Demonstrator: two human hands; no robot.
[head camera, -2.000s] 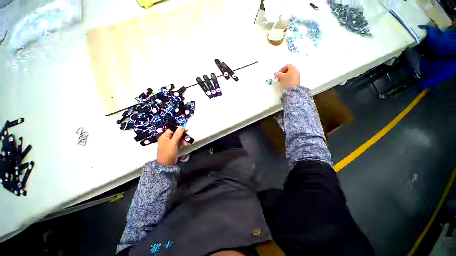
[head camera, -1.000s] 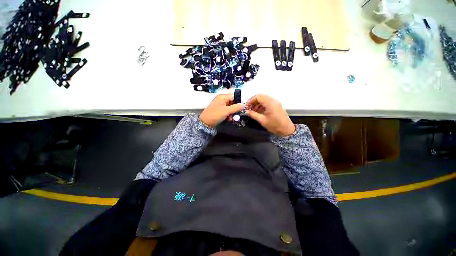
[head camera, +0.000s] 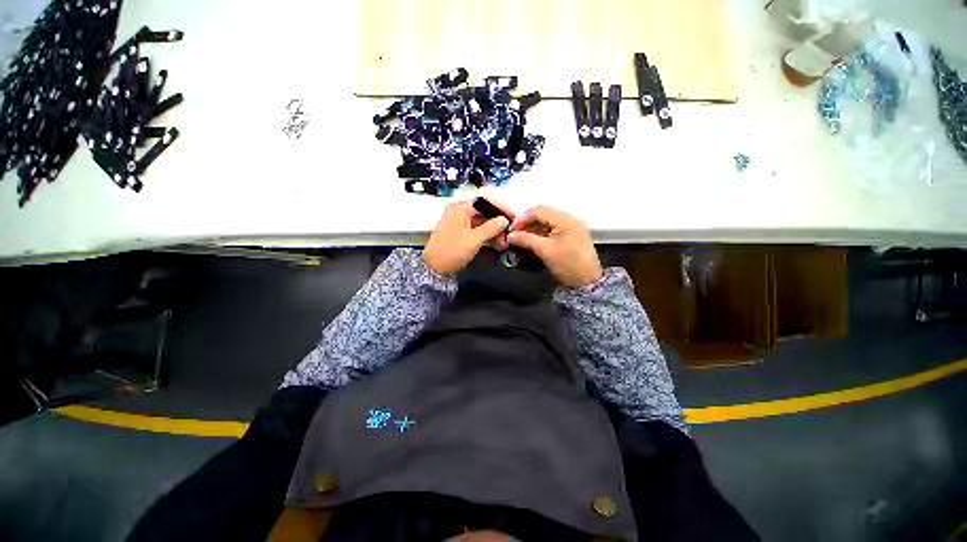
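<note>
My left hand (head camera: 458, 237) grips a black strap (head camera: 489, 208) at the table's near edge. The strap is tilted, with one end sticking out above my fingers. My right hand (head camera: 559, 244) meets it from the right, fingertips pinched at the strap's other end. A small ring (head camera: 510, 258) shows just below my fingers. What my right fingertips pinch is too small and hidden to tell. A tangled heap of assembled fobs (head camera: 458, 136) lies just beyond my hands. Several loose straps (head camera: 597, 114) lie to the right of the heap.
Unassembled straps (head camera: 53, 85) spread at the far left. A small cluster of rings (head camera: 295, 120) lies left of the heap. A beige board (head camera: 551, 42) lies behind. Small fittings (head camera: 741, 162), a clear bag (head camera: 880, 116) and a dark hardware pile (head camera: 951, 101) are at the right. Cardboard boxes (head camera: 721, 307) stand below.
My right hand has come from the table's right side to meet my left hand. Since then the strap has turned from upright to tilted left, and its pale dot is now hidden.
</note>
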